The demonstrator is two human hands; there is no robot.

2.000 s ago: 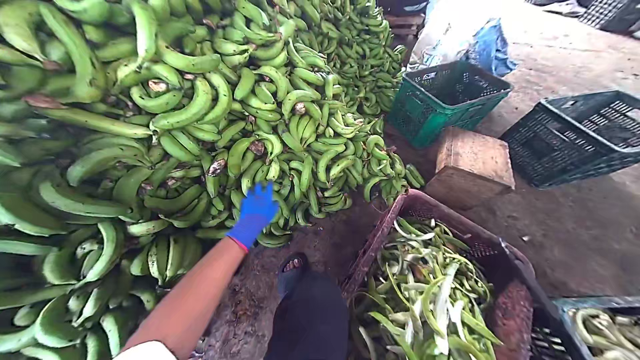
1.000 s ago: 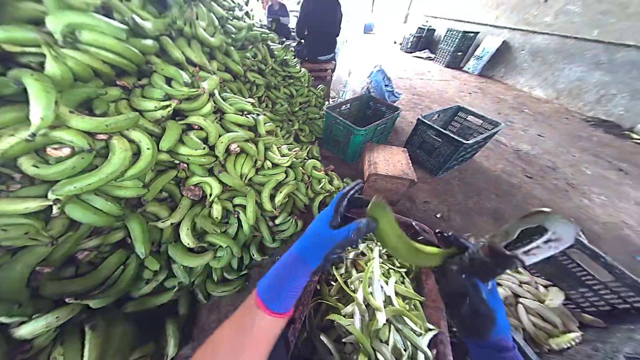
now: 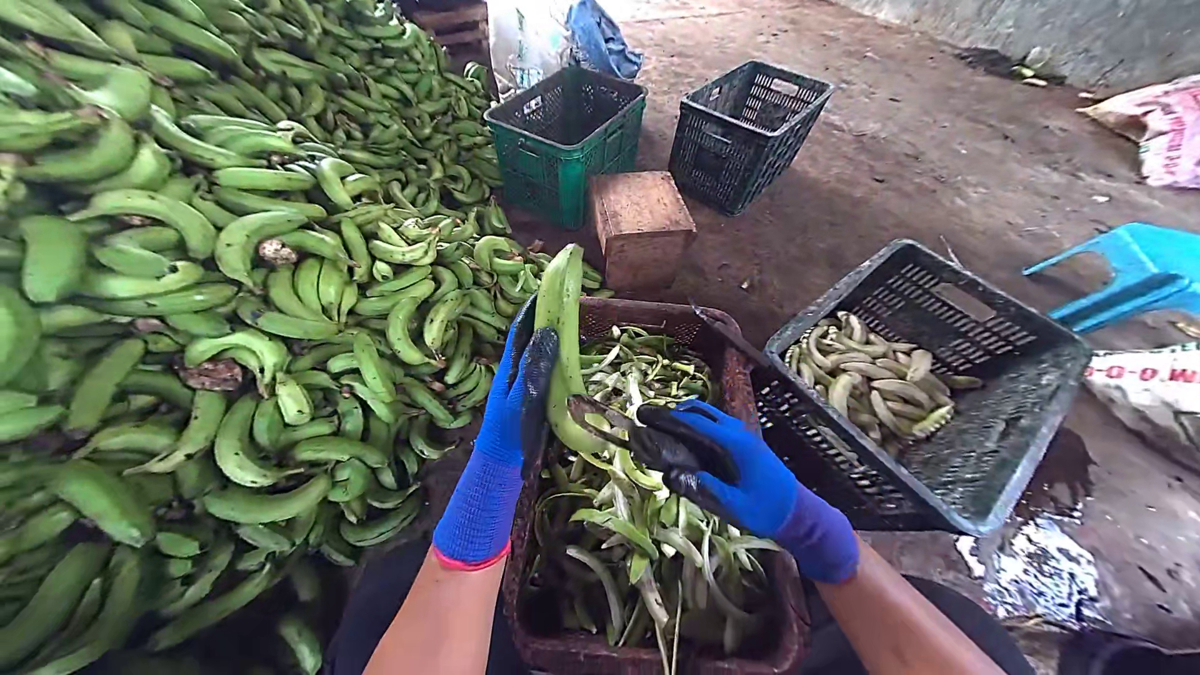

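Observation:
My left hand (image 3: 511,384), in a blue glove with a black palm, grips a green plantain (image 3: 561,319) that stands nearly upright. My right hand (image 3: 722,464), gloved alike, is shut on a small dark blade (image 3: 600,417) that touches the plantain's lower end. Directly below both hands is a dark red plastic crate (image 3: 656,659) holding many green peel strips (image 3: 609,525). To the left rises a large heap of green plantains (image 3: 272,309). A black crate (image 3: 1003,450) at the right holds peeled plantains (image 3: 867,375).
Beyond the red crate stand a wooden block (image 3: 642,220), a green crate (image 3: 567,155) and a dark crate (image 3: 745,136). A blue plastic stool (image 3: 1139,267) and a white sack (image 3: 1158,384) lie at the right edge, with a pink and white sack (image 3: 1172,136) farther back.
The left hand, over the heap two seconds ago, now holds a plantain upright above the peel crate. One second ago the plantain lay sideways between both hands. The right hand's blade now touches its lower end.

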